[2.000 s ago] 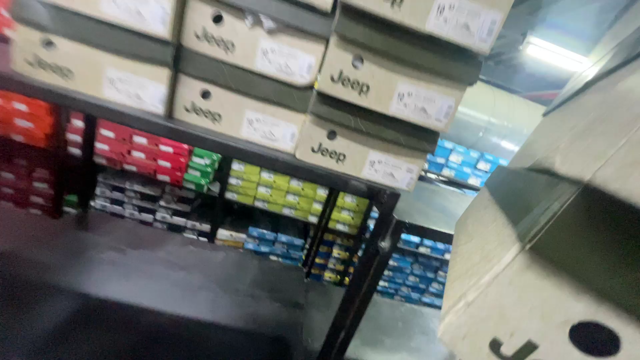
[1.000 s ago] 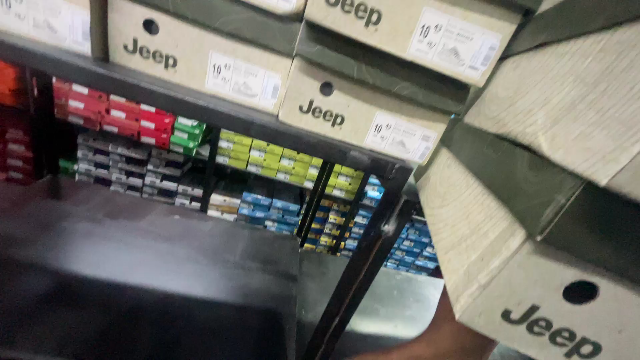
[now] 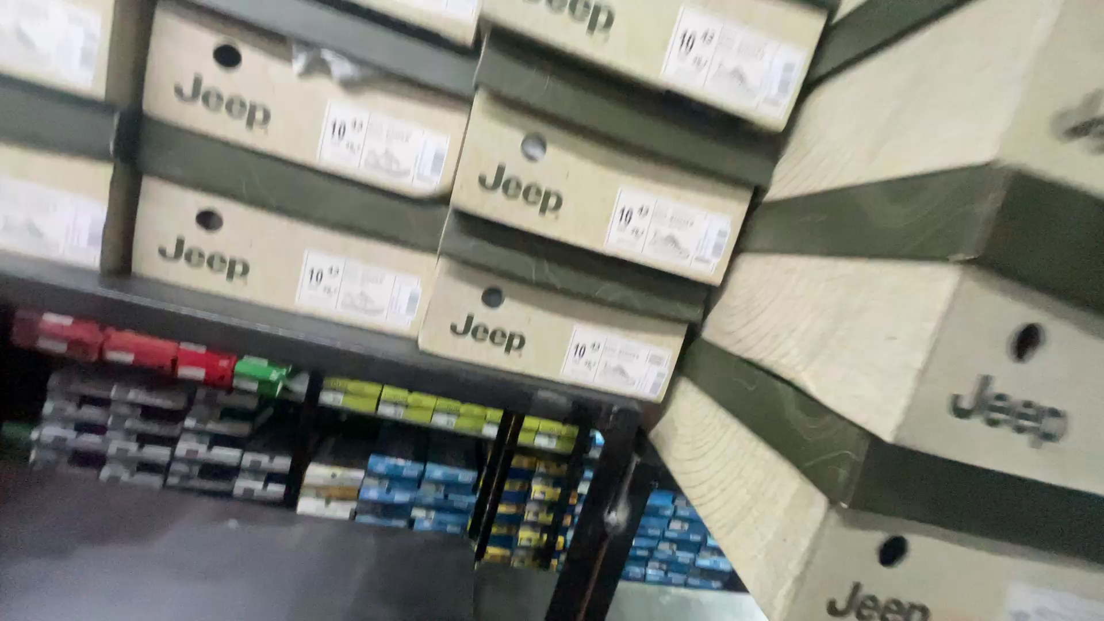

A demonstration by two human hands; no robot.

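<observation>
Neither of my hands shows in the head view. At the right, close to the camera, a tilted stack of Jeep shoeboxes [image 3: 992,397] with beige sides and dark green lids runs from the top edge to the bottom edge; whatever supports it is hidden. Left of it, more Jeep shoeboxes [image 3: 552,224] are stacked in columns on a black metal shelf [image 3: 345,341]. Their ends bear printed labels. A piece of pale crumpled material [image 3: 326,62] sticks out under the lid of one box.
A black upright post [image 3: 604,517] stands below the shelf's right end. Under the shelf lies a dark flat surface [image 3: 233,561]. Farther back are racks of red boxes [image 3: 142,349], grey boxes [image 3: 147,431], yellow-green boxes [image 3: 414,405] and blue boxes [image 3: 673,535].
The hand or forearm seen at the bottom one second ago is out of view. Several stacked boxes now show at the right, where less of them showed before. The view has shifted.
</observation>
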